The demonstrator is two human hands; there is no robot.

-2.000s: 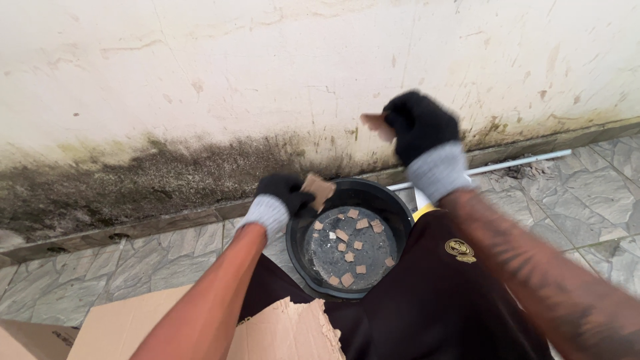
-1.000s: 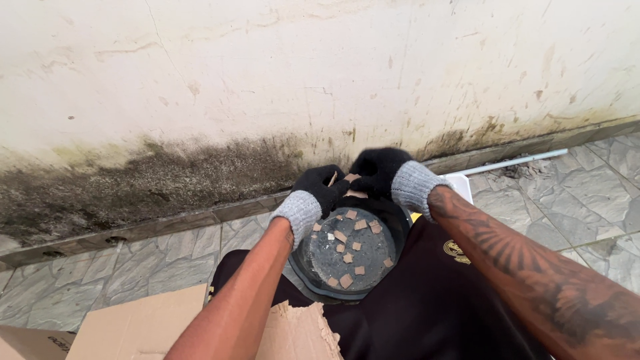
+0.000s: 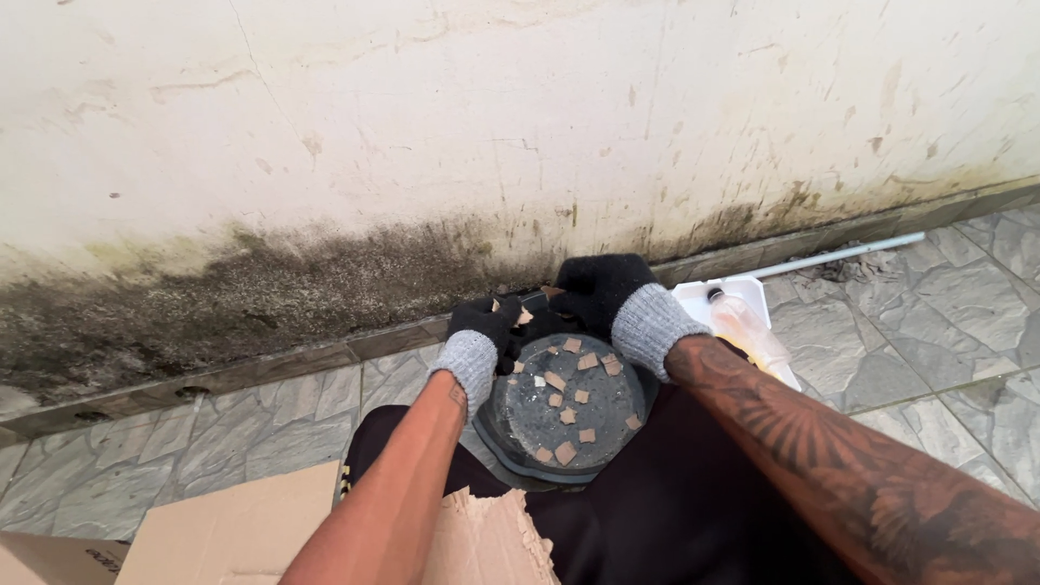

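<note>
My left hand (image 3: 485, 327), in a black glove with a grey cuff, pinches a torn bit of cardboard (image 3: 524, 316) over the left back edge of a round black plastic basin (image 3: 520, 467). Close by on the right, my right hand (image 3: 597, 291), gloved alike, grips another cardboard piece (image 3: 552, 291) between thumb and fingers. The two hands are apart. Several small torn cardboard squares (image 3: 587, 361) lie scattered on the basin's dark bottom. A large cardboard sheet with a ragged edge (image 3: 491, 536) rests by my lap, partly under my left forearm.
A stained wall (image 3: 520, 146) rises just behind the basin. To the right are a white tray (image 3: 751, 290), a clear plastic bottle (image 3: 751, 329) with a dark cap and a pale pipe (image 3: 837, 255) along the wall. Cardboard (image 3: 236, 520) lies at the lower left on the stone-patterned floor tiles (image 3: 284, 431).
Two seconds ago my right hand was raised away from the basin with a cardboard piece. It came down beside my left hand, and the hands have since moved slightly apart.
</note>
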